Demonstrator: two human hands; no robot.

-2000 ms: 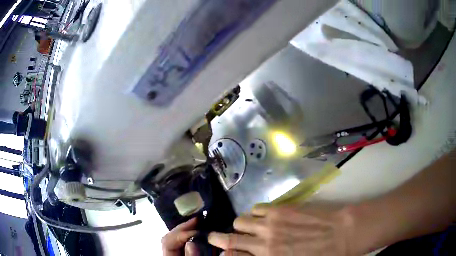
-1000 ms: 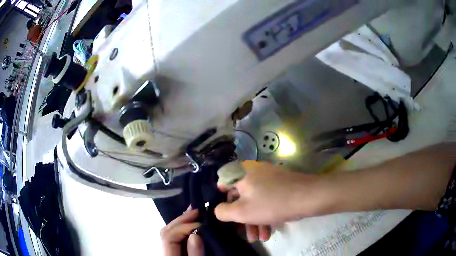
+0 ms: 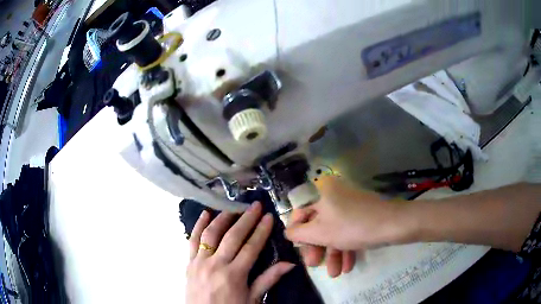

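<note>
The dark garment piece (image 3: 274, 252) lies below the sewing machine head, with a thin silvery line, possibly a zipper, along part of it. My left hand (image 3: 228, 255), wearing a ring, lies flat on the cloth with fingers spread. My right hand (image 3: 344, 219) is right of the needle area, just below the white knob (image 3: 303, 195). Its thumb and forefinger are close together at the cloth's right edge; I cannot tell whether they grip anything. The presser foot area is mostly hidden by the head and my fingers.
The sewing machine arm (image 3: 332, 65) crosses the view above my hands, with the tension dial (image 3: 247, 124) on its face. Red-and-black snips (image 3: 436, 178) lie on the bed at right. White cloth (image 3: 442, 107) lies beneath the arm. A dark garment stack (image 3: 26, 219) is at far left.
My view has shifted, showing more of the machine head. My left hand has gone from gripping the cloth edge to lying flat on it. My right hand came up from the cloth to the knob area.
</note>
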